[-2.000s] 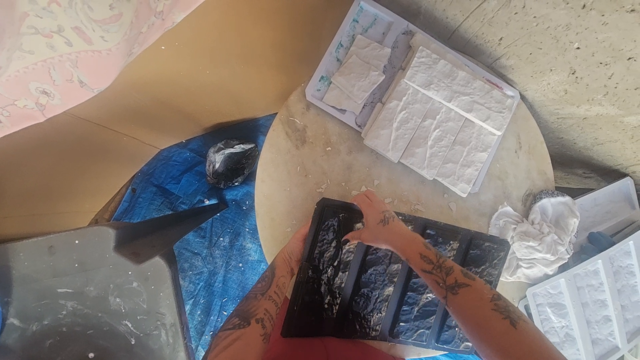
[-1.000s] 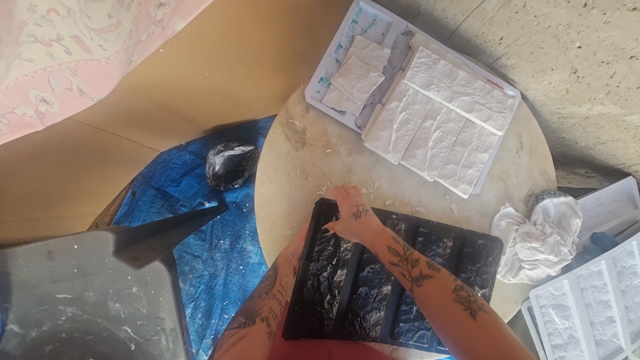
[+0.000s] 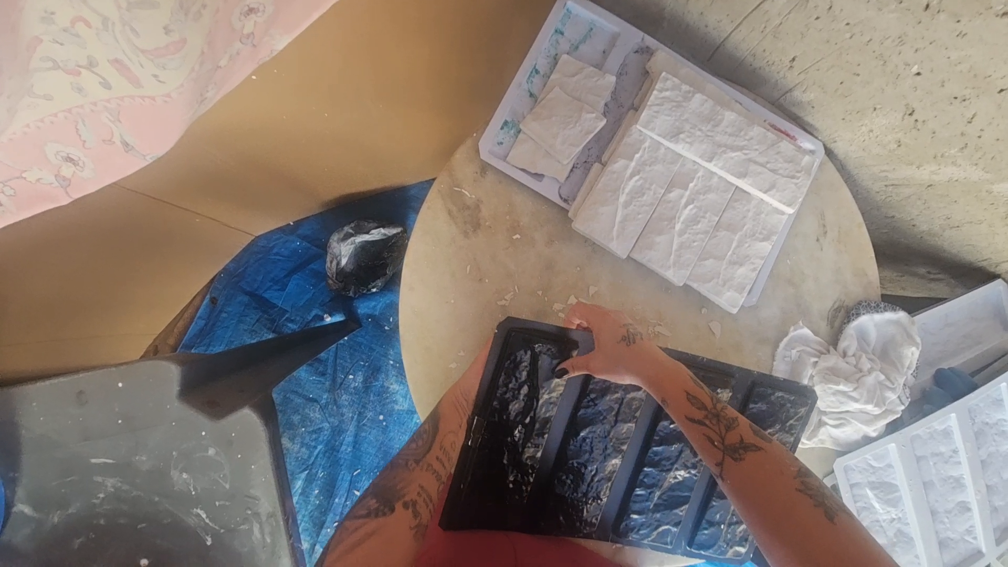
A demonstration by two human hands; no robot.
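A black plastic mould tray (image 3: 559, 429) with several long, rough-textured recesses is held tilted over the near edge of the round table. My right hand (image 3: 610, 346) grips its far rim near the left corner, thumb over the inside and fingers beyond the rim. The left forearm reaches up along the mould's left side; my left hand is hidden behind it. Beyond, a white plastic tray (image 3: 524, 79) carries overlapping white textured cast panels (image 3: 685, 205) and smaller pieces (image 3: 563, 126). Small white chips lie on the table just past the mould.
The round stone-like table (image 3: 472, 260) stands on a blue tarp (image 3: 339, 425). A dark plastic-wrapped bundle (image 3: 366, 256) lies left of it, with a grey bin (image 3: 142, 465) nearer. At right are a crumpled white cloth (image 3: 850, 378) and a white mould tray (image 3: 890, 488) with textured panels.
My right hand shifted left along the mould's far rim, then back right. The mould's tilt has changed slightly. The white tray and its panels have stayed in place.
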